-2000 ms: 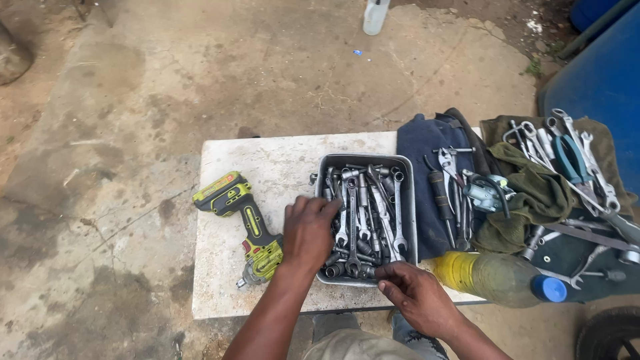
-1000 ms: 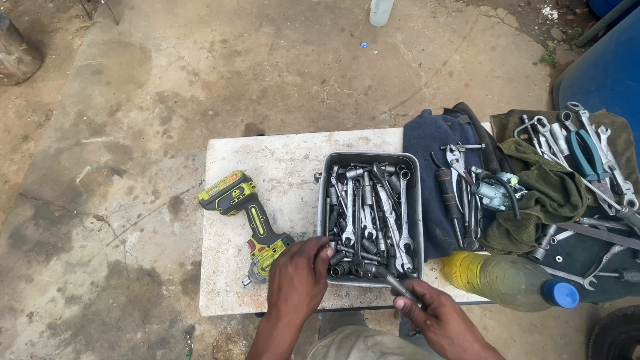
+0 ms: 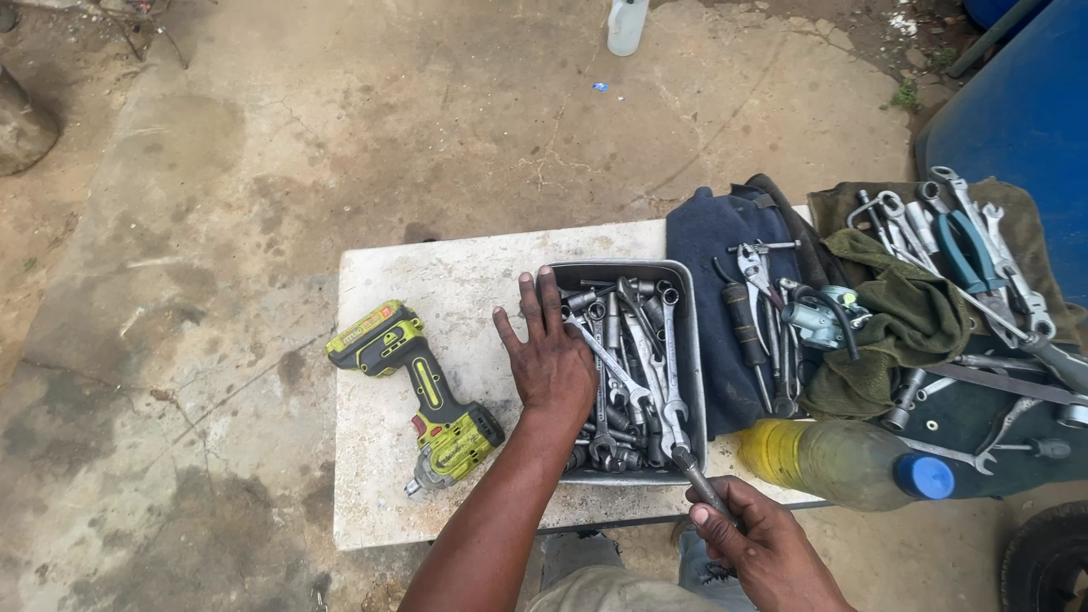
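A metal tray (image 3: pixel 699 365) on the white tabletop is filled with combination wrenches (image 3: pixel 671 365) and sockets. My left hand (image 3: pixel 552 357) lies over the tray's left side with its fingers spread; whether the palm presses on a tool is hidden. In my right hand (image 3: pixel 748 527), just below the tray's near right corner, is a dark metal rod-like tool (image 3: pixel 704 486), its socket-like head over the tray's rim. A green and black cordless impact driver (image 3: pixel 425 391) lies left of the tray.
Right of the tray, a blue cloth (image 3: pixel 697 246) holds pliers and a screwdriver. A green rag (image 3: pixel 901 314), more wrenches and a carburetor (image 3: pixel 820 319) lie farther right. A plastic bottle with yellow liquid (image 3: pixel 833 463) rests near the front edge. A blue barrel (image 3: pixel 1011 136) stands behind.
My left hand has moved from the tray's near left corner up along its left side, and its fingers have spread. My right hand keeps the dark tool, lifted from the tray's near edge.
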